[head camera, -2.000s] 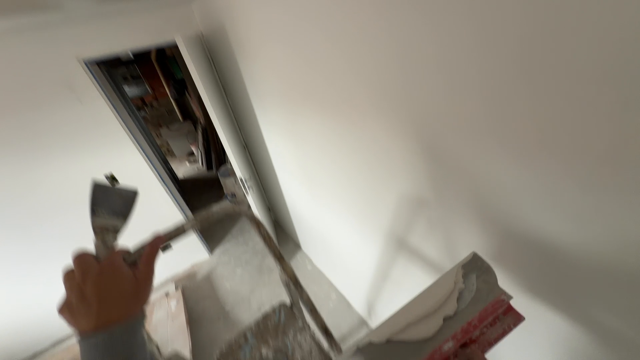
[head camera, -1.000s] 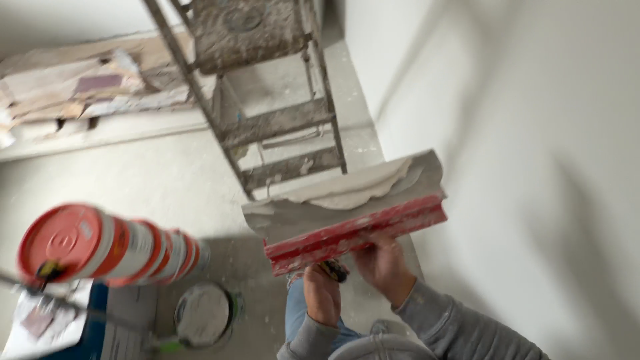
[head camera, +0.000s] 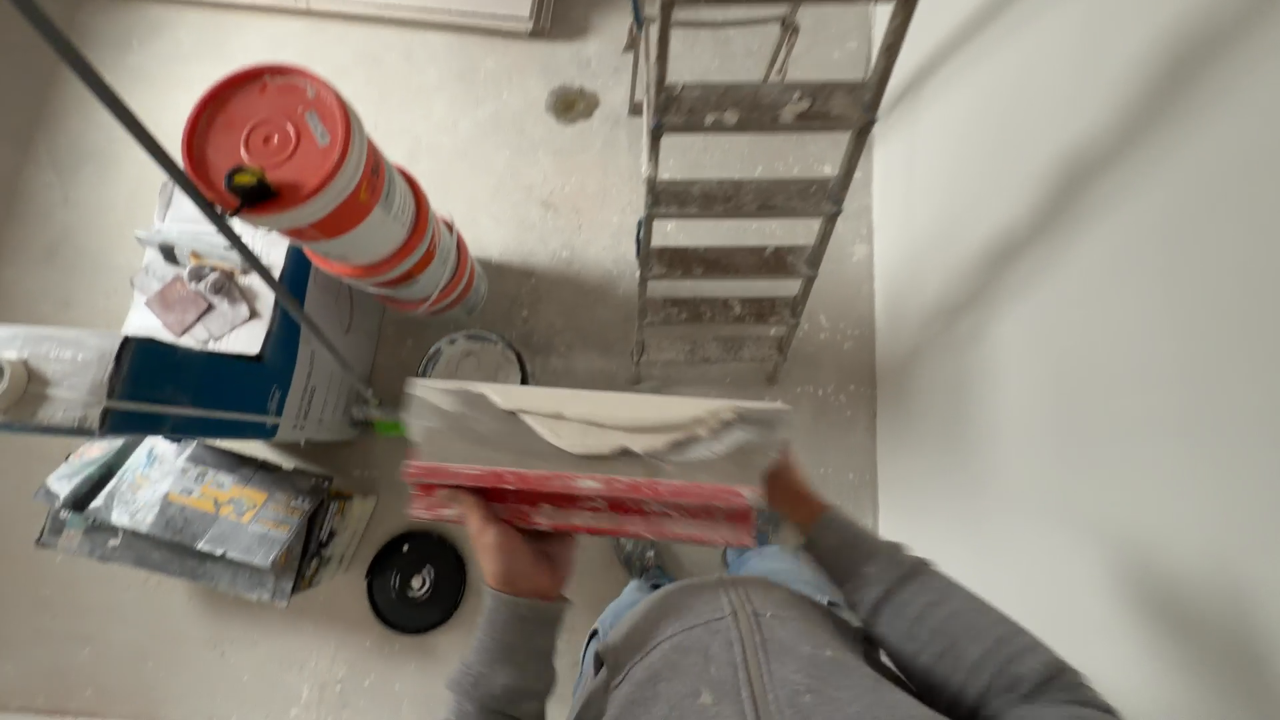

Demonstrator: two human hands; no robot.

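A wide drywall skimming blade (head camera: 580, 505) with a red handle profile is held level before my body. White joint compound (head camera: 630, 420) lies along its metal blade, with a ragged edge. My left hand (head camera: 515, 550) grips the red profile near its left end, thumb on the face. At the right end is my right hand (head camera: 790, 490), blurred and partly hidden behind the blade; whether it holds the blade or another tool cannot be told.
A wooden stepladder (head camera: 740, 195) stands ahead beside the white wall (head camera: 1080, 300). To the left are stacked red-lidded buckets (head camera: 265, 140), a blue and white box (head camera: 200, 385), paper bags (head camera: 215, 510), an open bucket (head camera: 472, 358) and a black disc (head camera: 416, 582). A pole (head camera: 200, 200) slants across.
The view has swung down from the doorway and wall to the floor. My left hand has moved from low under the blade's middle to its left end, and my right hand to its right end.
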